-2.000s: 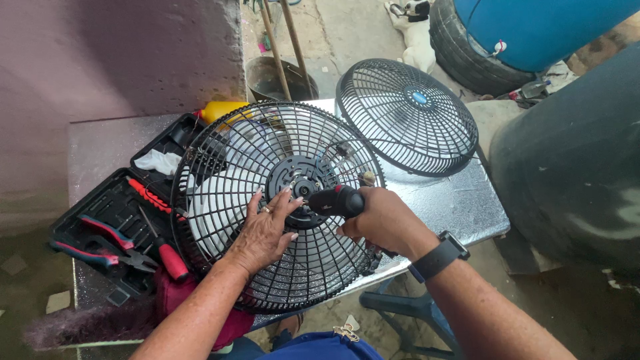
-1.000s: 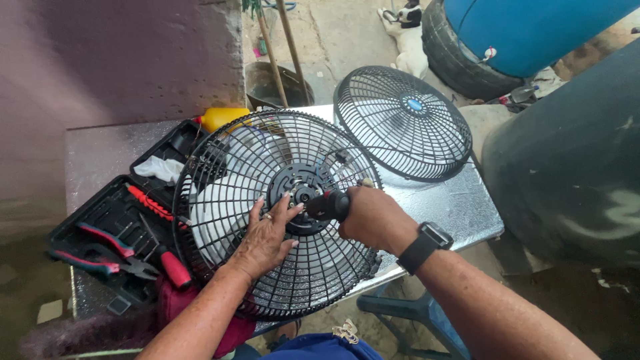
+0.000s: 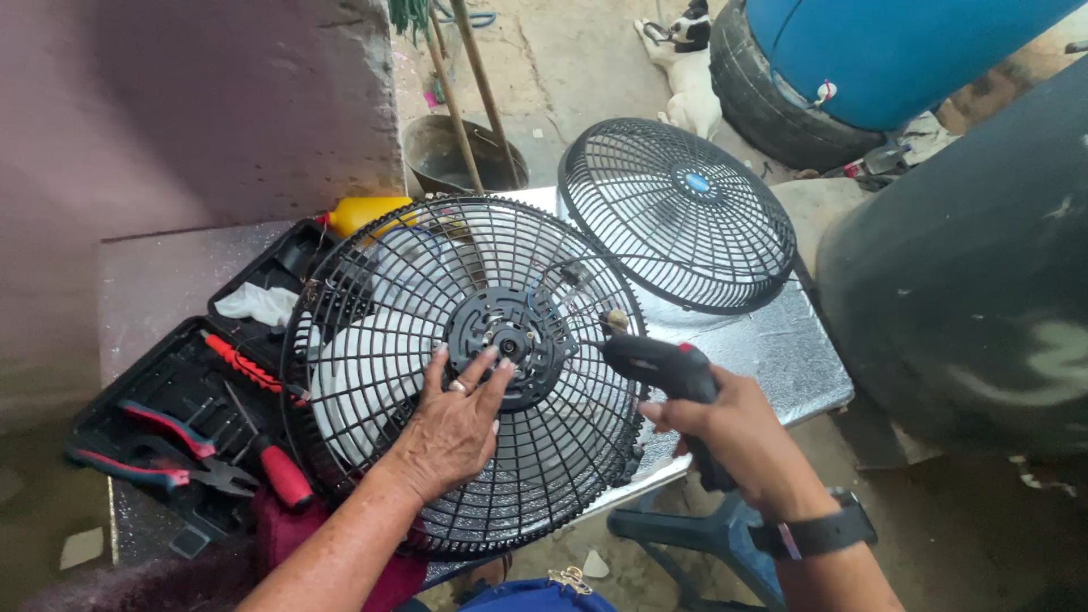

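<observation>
A round black fan grille [image 3: 544,476] lies over the near part of the foil-covered table, a black motor hub plate [image 3: 510,348] at its centre. My left hand [image 3: 455,425] rests with spread fingers on the grille, fingertips on the plate's lower left. My right hand [image 3: 722,425] grips the handle of a black cordless screwdriver [image 3: 659,365] with a red button. The tool points left over the grille's right side, away from the hub's centre. White fan parts show through the bars. A second grille [image 3: 680,212] with a blue centre badge lies behind to the right.
On the left lie an open black tool case [image 3: 204,408], pliers [image 3: 170,450], a red-handled screwdriver [image 3: 285,476] and a yellow bottle [image 3: 361,214]. Beyond the table [image 3: 816,357] are a bucket [image 3: 442,153] with poles, a dog [image 3: 693,81] and large barrels [image 3: 977,255]. A plastic stool [image 3: 705,535] stands below.
My right hand has drawn the cordless screwdriver back to the right, off the hub where it was before. My left hand remains on the grille by the hub.
</observation>
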